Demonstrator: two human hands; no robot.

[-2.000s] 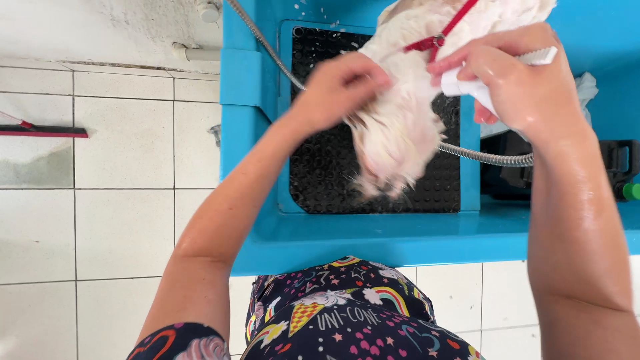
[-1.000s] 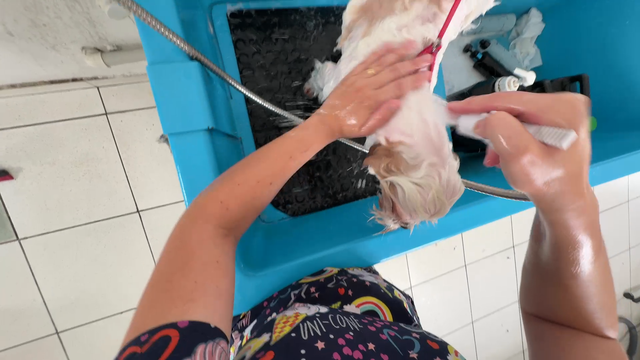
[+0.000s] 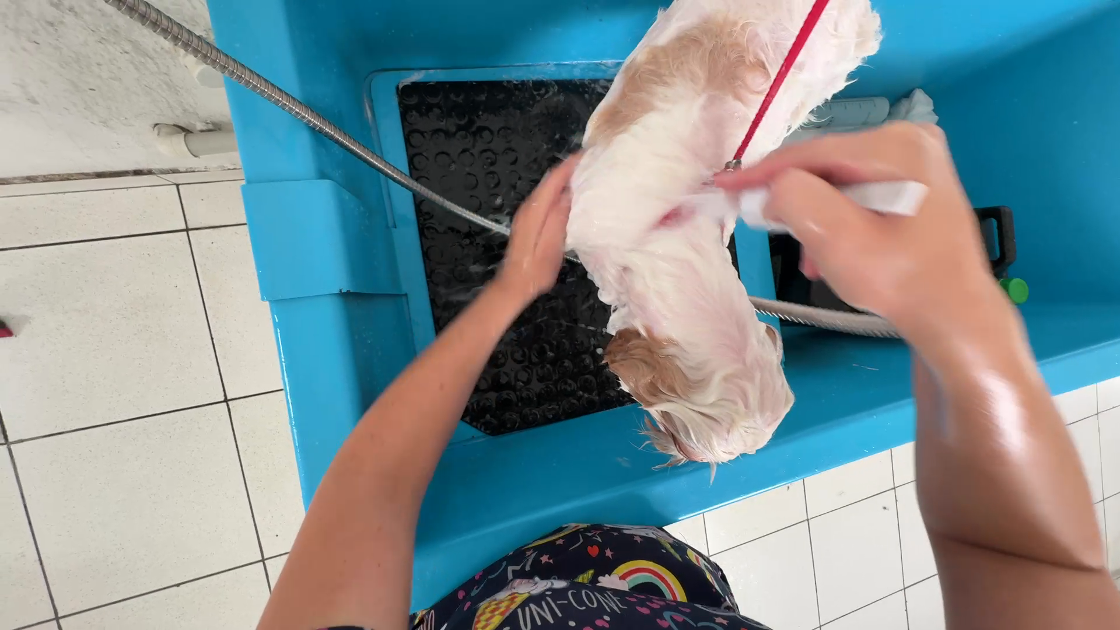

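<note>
A wet white and tan dog (image 3: 674, 262) stands in a blue tub (image 3: 560, 490), its head hanging over the near rim. A red leash (image 3: 779, 83) runs up from a metal clip at its neck or back. My left hand (image 3: 542, 232) rests with its fingers against the dog's left-hand flank, holding no object. My right hand (image 3: 884, 214), blurred, grips a white handled tool (image 3: 884, 198), whose head lies by the leash clip against the coat; its exact kind cannot be told. Water shines on my right forearm.
A black studded rubber mat (image 3: 525, 350) lines the tub floor. A metal shower hose (image 3: 306, 114) crosses behind the dog. Bottles (image 3: 849, 112) and a black object with a green cap (image 3: 1014, 290) are at the right. A pipe (image 3: 206, 143) sticks out at the left wall.
My left hand has moved off the dog's back to its left-hand side. The dog's head has swung over the near rim. The view has shifted closer.
</note>
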